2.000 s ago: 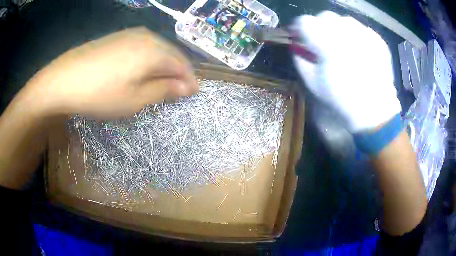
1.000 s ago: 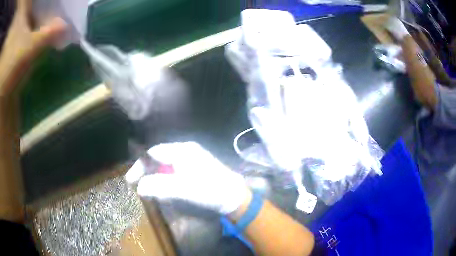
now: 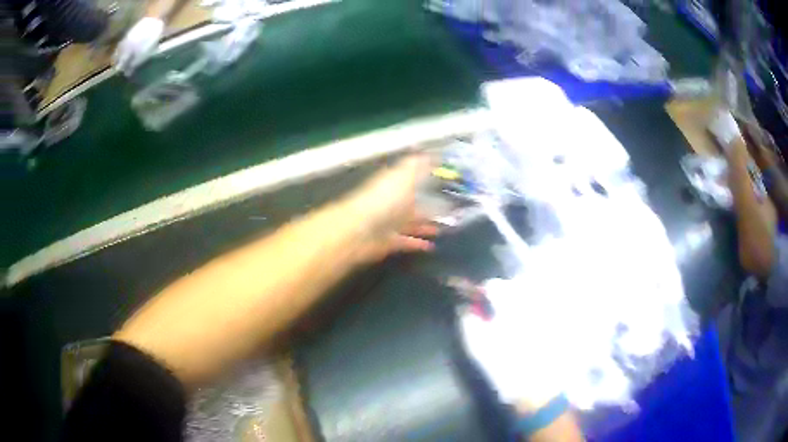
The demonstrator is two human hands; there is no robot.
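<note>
My bare left hand [image 3: 402,207] reaches across the bench and is closed on the left edge of an open socket housing [image 3: 467,179], which shows yellow and blue parts. The view is blurred. The housing lies against the left side of the overexposed stack of bagged white units [image 3: 587,224]. My gloved right hand [image 3: 497,332] is low in front of the stack and holds small red-handled pliers [image 3: 477,301]. Its outline merges with the bright bags. A blue band is at its wrist.
The pin tray [image 3: 289,401] is at the bottom left, partly under my left sleeve. A pale rail [image 3: 251,181] edges the green conveyor belt [image 3: 346,73]. Bagged units [image 3: 168,99] are on the belt. Other people's arms [image 3: 752,207] show at right and top left. A blue sheet [image 3: 691,397] is at the lower right.
The view has swung right from the tray to the stack. My left hand has moved from the upper left to the stack's left side, onto an open housing. The bagged item it held is gone from it.
</note>
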